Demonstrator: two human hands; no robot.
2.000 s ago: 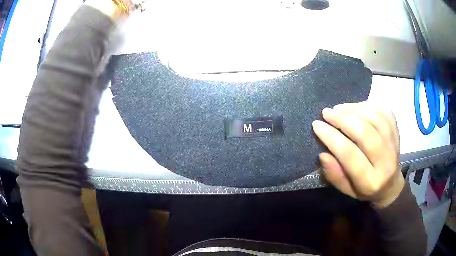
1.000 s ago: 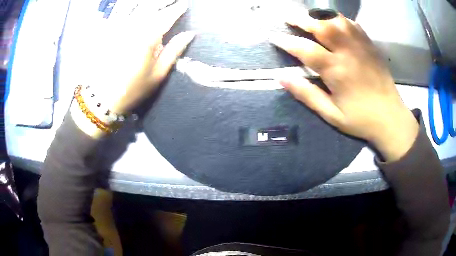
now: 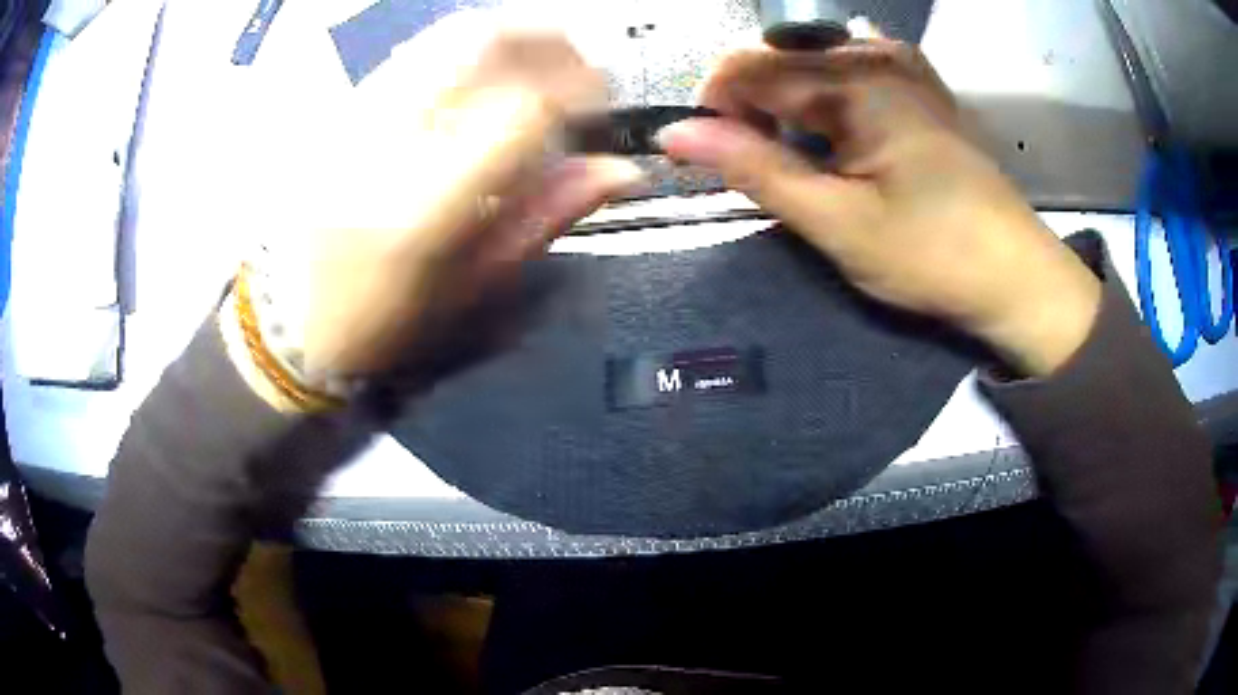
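A dark curved fabric piece [image 3: 679, 462] lies flat at the table's front edge, its scooped neck edge facing away from me. A black size label [image 3: 688, 380] with a white "M" sits on its middle. My left hand [image 3: 469, 217] is blurred, above the piece's upper left. My right hand [image 3: 883, 190] is above its upper right. Between the fingertips of both hands is a small black strip [image 3: 638, 132], which looks like a loose label. Another dark fabric surface shows behind the hands, near the machine head [image 3: 807, 30]; its outline is partly hidden.
Blue scissor handles [image 3: 1184, 258] lie at the right edge. A white paper or folder [image 3: 68, 231] lies far left. A small dark strip [image 3: 255, 30] and a grey-blue piece [image 3: 394, 30] are at the upper left. The needle plate seam [image 3: 679, 217] shows inside the neck curve.
Both hands have drawn together at top centre and now hold a small black strip between them. A second ago they were spread on the dark fabric behind. The front piece has shifted slightly left.
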